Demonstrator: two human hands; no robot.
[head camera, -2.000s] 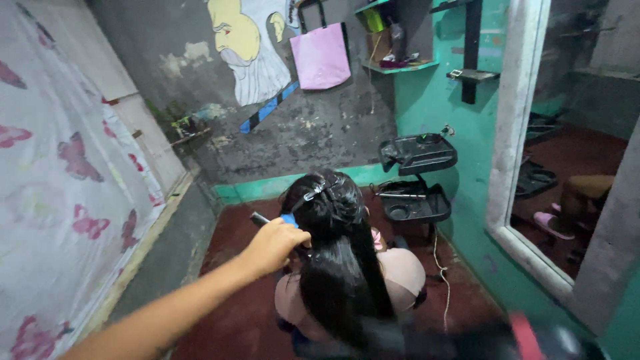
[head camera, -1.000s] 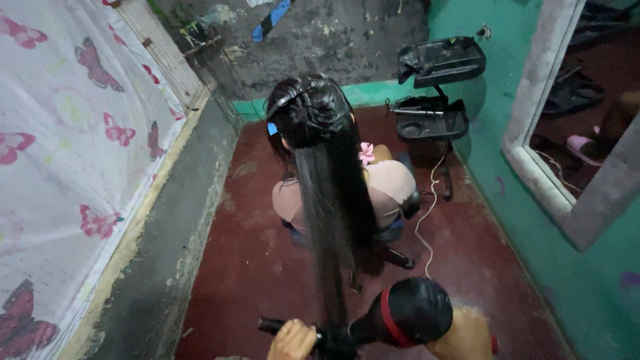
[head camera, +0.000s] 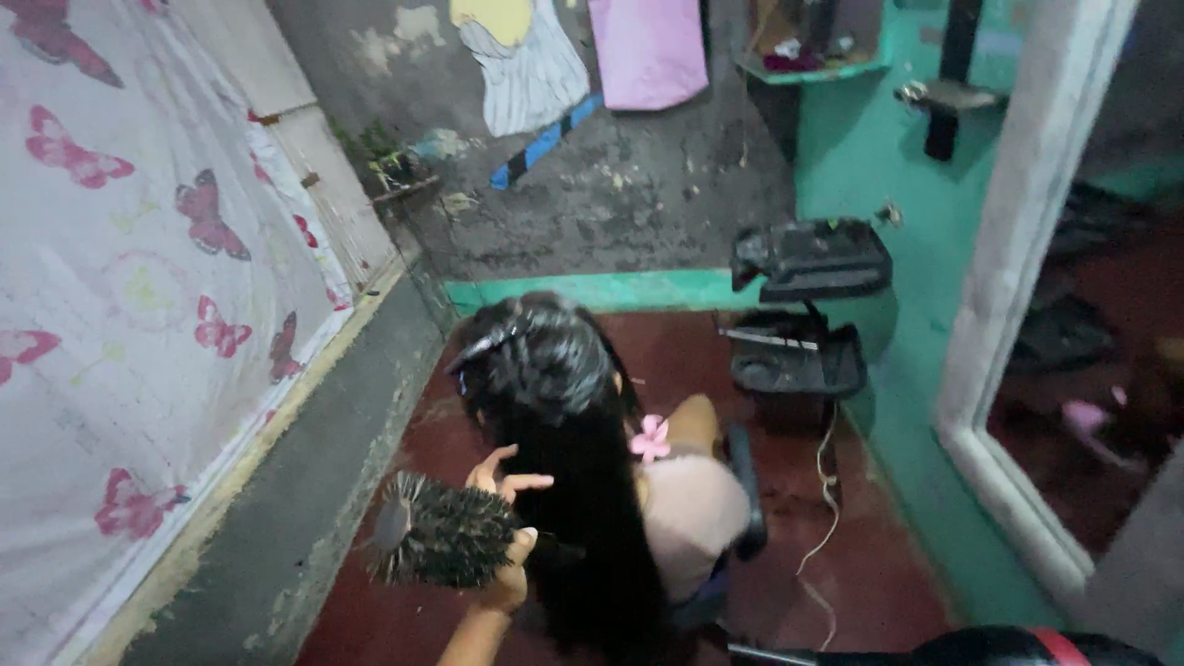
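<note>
My left hand (head camera: 507, 518) holds a round bristle hairbrush (head camera: 444, 532) with its bristled head pointing left. Its fingers are partly spread at the left edge of the long dark hair (head camera: 583, 499) of a seated person seen from behind. The upper hair is pinned up on the crown with a dark clip (head camera: 490, 347). Beside the neck, on the right, is a pink flower-shaped item (head camera: 650, 438). At the bottom right edge shows a black hair dryer (head camera: 999, 647) with a red band. My right hand is outside the view.
A two-tier black salon trolley (head camera: 800, 370) stands by the green wall, with a white cord (head camera: 826, 499) hanging down to the red floor. A framed mirror (head camera: 1008, 370) is at the right. A low wall (head camera: 305, 490) and a butterfly-print curtain (head camera: 139, 277) line the left side.
My left hand has moved up from the lower ends of the hair to its left edge with the brush. The dryer has shifted toward the bottom right, and my right hand has left the view.
</note>
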